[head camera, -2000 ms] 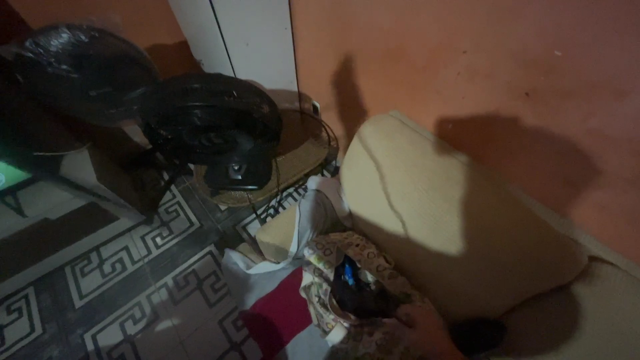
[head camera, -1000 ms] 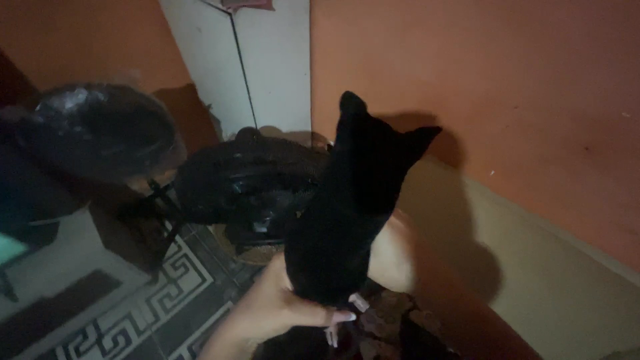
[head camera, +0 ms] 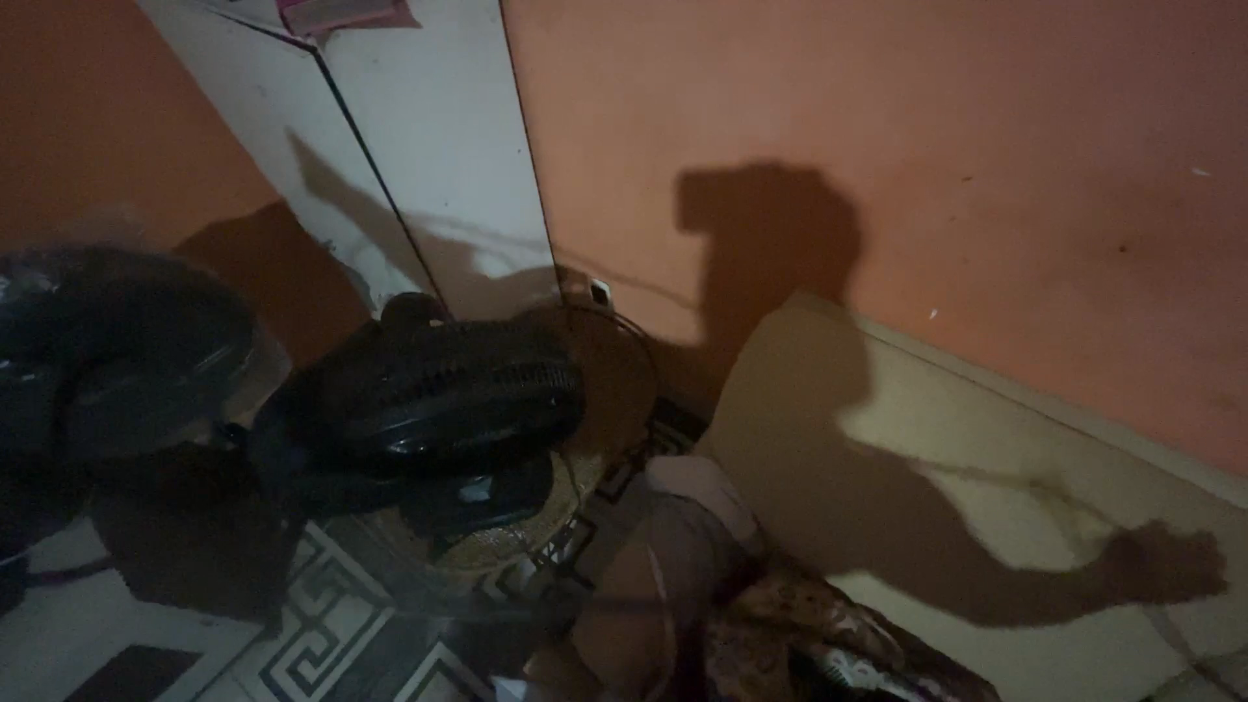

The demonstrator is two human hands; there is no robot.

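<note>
Neither of my hands can be made out in the head view. Near the bottom edge, bare skin (head camera: 624,609) shows beside a pale cloth (head camera: 697,517); which part of the body it is, I cannot tell. A brownish patterned cloth (head camera: 780,624) lies to its right, with a small pale object (head camera: 858,673) and something dark on it at the frame's edge. The shadow of a head and an outstretched arm and hand falls across the wall and the cream sofa (head camera: 936,546).
A black electric fan (head camera: 439,390) stands on a round mat (head camera: 487,551) over patterned floor tiles (head camera: 331,634). Dark plastic-wrapped things (head camera: 117,341) are at the left. Behind are a white panel (head camera: 439,127), an orange wall (head camera: 975,146) and a cable (head camera: 624,322).
One second ago a black cat was at the centre, with a hand against its lower body; cat and hand are out of view now. The sofa shows more fully than it did then.
</note>
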